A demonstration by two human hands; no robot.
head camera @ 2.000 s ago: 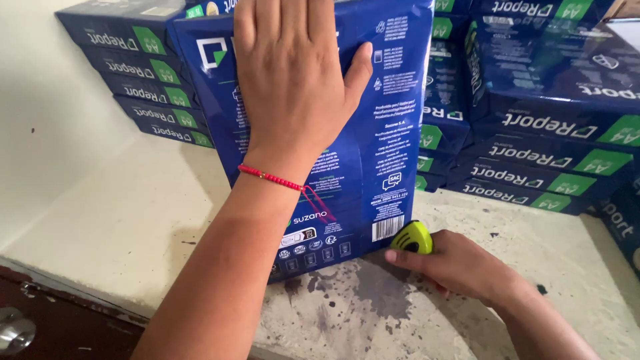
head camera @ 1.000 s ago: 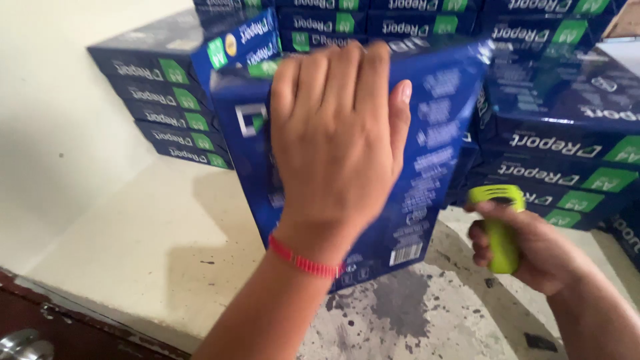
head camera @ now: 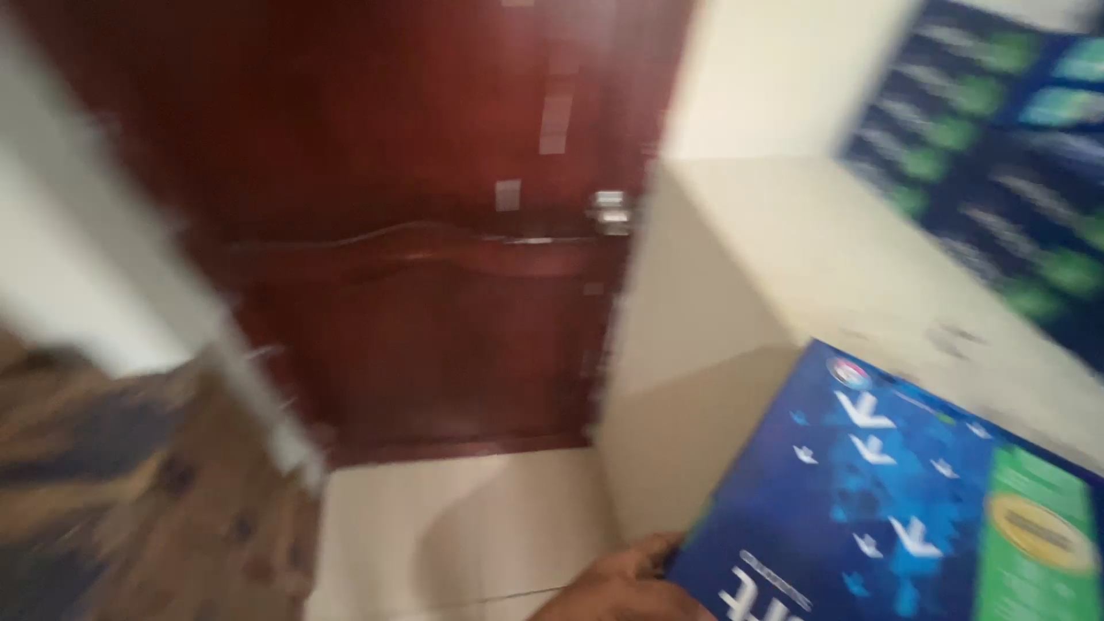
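A blue paper ream in a printed wrapper with a green band is at the lower right, tilted, its top corner by the edge of the pale ledge. My left hand grips the ream's lower left edge; part of the hand is cut off by the bottom of the view. My right hand is out of view. More blue and green reams are stacked on the ledge at the upper right, blurred.
A dark red wooden door with a metal knob stands ahead. Below it lies pale tiled floor. A brown and dark patterned surface is at the lower left, beside a pale wall.
The view has swung left toward the door. The ream my left hand was on is now tilted at the lower right, held at its edge. My right hand, with the green cutter, has left the view.
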